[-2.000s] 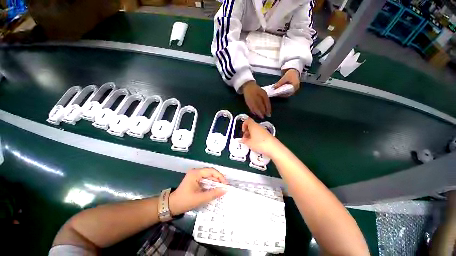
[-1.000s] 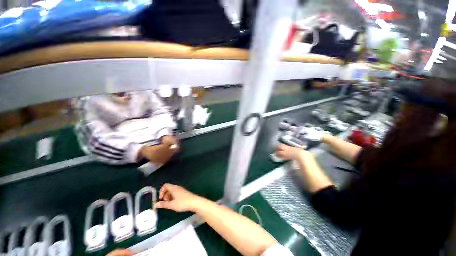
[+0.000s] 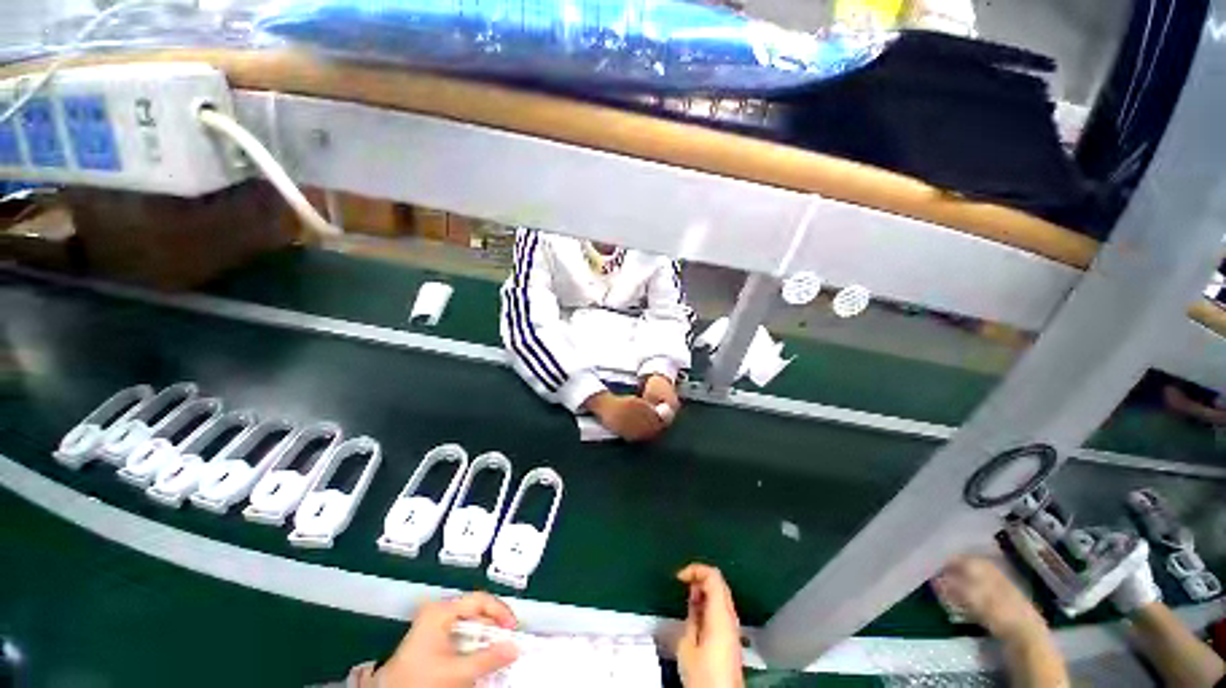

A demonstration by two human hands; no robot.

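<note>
White looped plastic units stand in a row on the green belt, several at the left and three nearer the middle, one of them a white looped unit (image 3: 526, 528) at the row's right end. My left hand (image 3: 444, 648) is low in the picture, its thumb and fingers closed on the near edge of a white label sheet (image 3: 592, 661), which is cut off by the bottom edge. My right hand (image 3: 709, 626) is at the sheet's right side, fingers pointing up, apart from the units. I see nothing held in it; its fingertips are small and slightly blurred.
A person opposite in a white striped jacket (image 3: 539, 323) has both hands together over the belt. A slanting grey post (image 3: 928, 470) with a black ring (image 3: 1011, 476) stands right. Another person's hands (image 3: 1002, 605) handle parts at far right. An overhead shelf bears a power socket strip (image 3: 121, 128).
The view has swung back left and shows the shelf and whole row. My right hand has moved from beside the rightmost unit to the sheet's right side.
</note>
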